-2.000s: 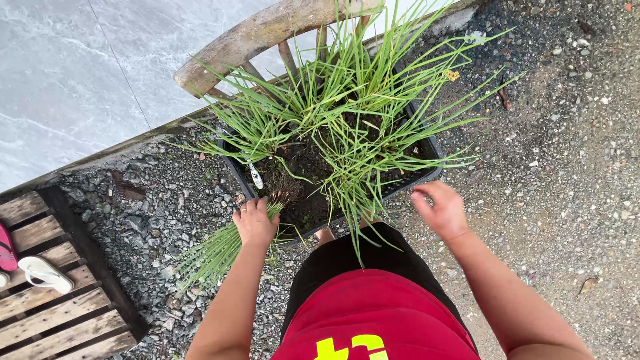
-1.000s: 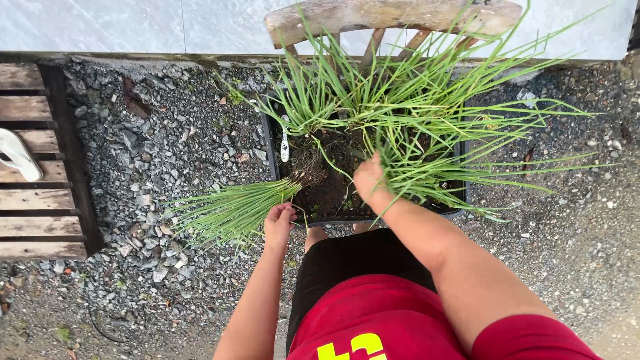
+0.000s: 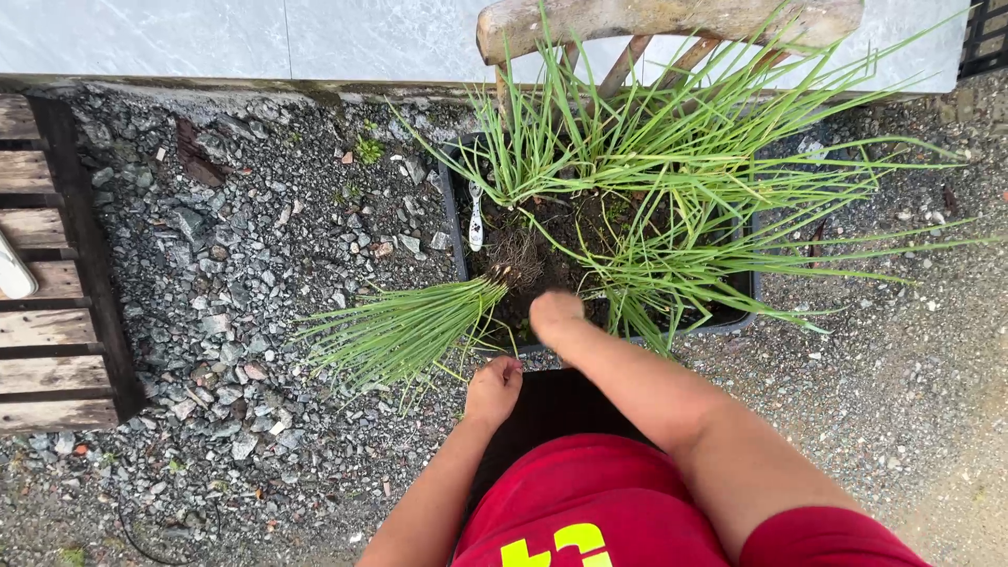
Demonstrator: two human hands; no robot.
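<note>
A dark rectangular planter (image 3: 454, 213) holds soil and several clumps of green chives or spring onions (image 3: 677, 165). An uprooted bundle of the same greens (image 3: 417, 323) lies over the planter's left wall, its roots on the soil and its leaves over the gravel. My left hand (image 3: 494, 389) is at the planter's near edge, fingers curled by thin leaf blades beside the bundle; whether it grips one is unclear. My right hand (image 3: 556, 313) is low over the soil, right of the bundle's roots, blurred, its fingers hidden. A white patterned handle (image 3: 476, 220) lies inside the left wall.
Behind the planter stands a wooden chair back (image 3: 669, 22) against a grey tiled ledge (image 3: 157, 39). A slatted wooden pallet (image 3: 47, 331) with part of a white sandal (image 3: 14, 272) is at the left. Gravel (image 3: 236, 260) surrounds the planter.
My right hand was raised at the planter's right side, then reached into the greens, and is now lower over the soil. My left hand has left the bundle. The view has turned.
</note>
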